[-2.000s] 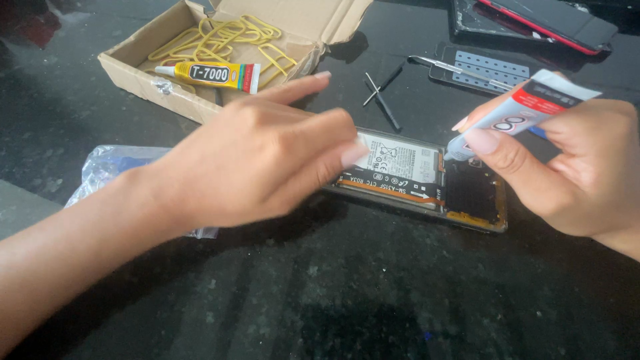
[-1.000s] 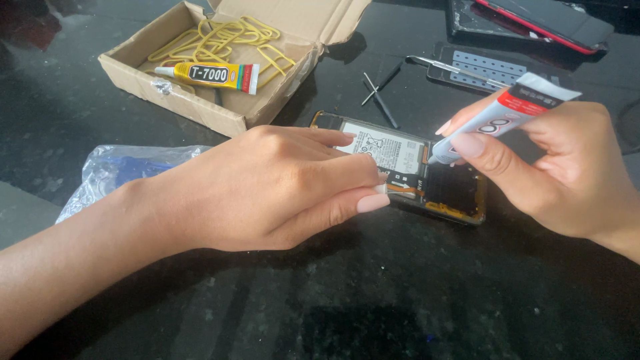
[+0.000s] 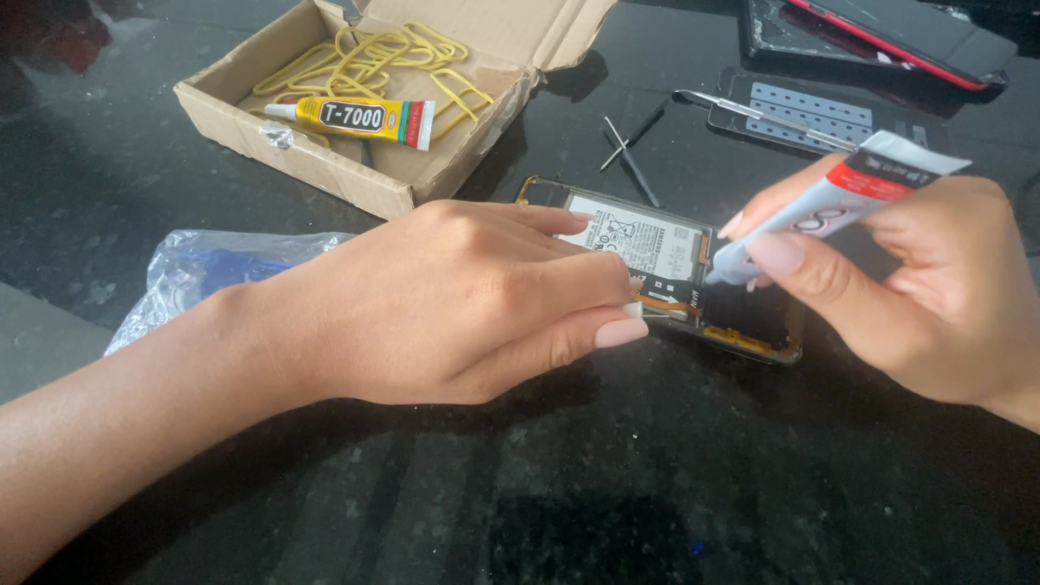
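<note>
An opened smartphone point(image 3: 691, 276) lies on the dark stone table, its white-labelled battery point(image 3: 650, 236) and an orange flex cable point(image 3: 670, 305) exposed. My left hand point(image 3: 487, 301) reaches over its left part, thumb and fingertips together around a small whitish piece point(image 3: 633, 309) at the phone's near edge; most of that piece is hidden. In my right hand point(image 3: 902, 268) is a grey and red glue tube point(image 3: 821, 211), pinched between thumb and fingers and tilted, its nozzle end down at the phone just right of the battery. Whether the tip touches the phone cannot be told.
Behind my left hand stands an open cardboard box point(image 3: 325, 175) with yellow rubber bands point(image 3: 366, 65) and a T-7000 glue tube point(image 3: 353, 119). Small screwdrivers point(image 3: 634, 158), metal tweezers point(image 3: 772, 118) on a perforated plate point(image 3: 808, 110), and phones point(image 3: 918, 36) lie farther back. A plastic bag point(image 3: 187, 268) is at left.
Two seconds ago my left fingers were spread higher over the phone; they have come down and closed at its near edge. The phone has shifted a little left, and the tube's nozzle with it.
</note>
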